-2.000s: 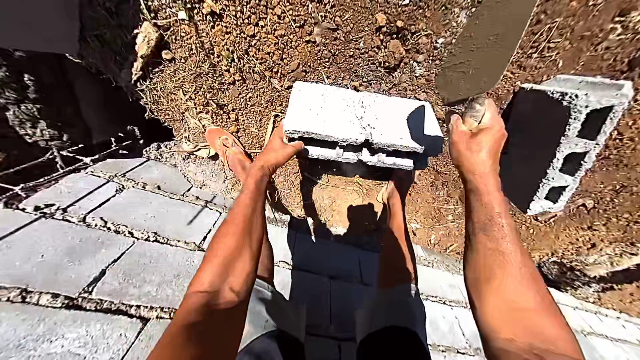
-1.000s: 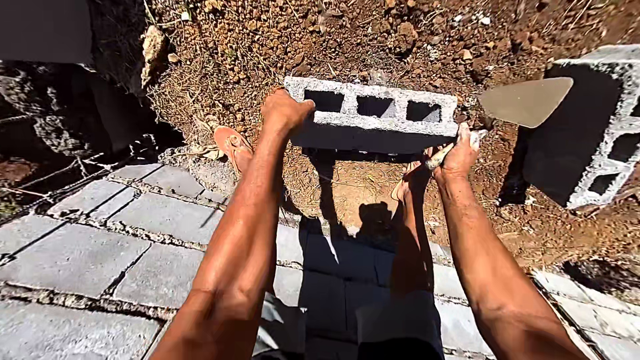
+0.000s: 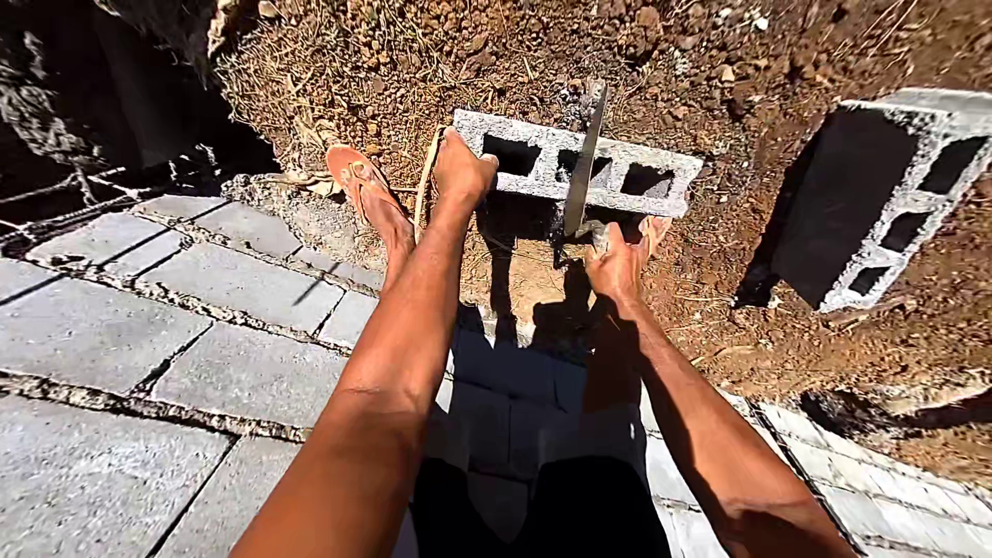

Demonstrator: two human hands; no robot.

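Observation:
A hollow concrete block [image 3: 570, 163] shows its row of cavities just beyond my feet. My left hand [image 3: 463, 169] grips the block's left end, with the thumb by the first cavity. Below the block's right part is my right hand [image 3: 618, 260], closed around the handle of a trowel [image 3: 587, 167]. The trowel's blade is seen nearly edge-on and crosses in front of the middle cavity. Whether the right fingers also touch the block cannot be told.
Another hollow concrete block [image 3: 845, 198] stands tilted on the reddish soil at right. A wall of grey concrete blocks [image 3: 248, 364] runs along below. My sandalled left foot [image 3: 364, 186] is beside its edge. Wires or rods [image 3: 93, 186] and a dark hollow lie at left.
The block has turned from showing its smooth side to showing its cavities. My right hand has come in from the right to its lower edge. The trowel blade has swung from pointing right to upright.

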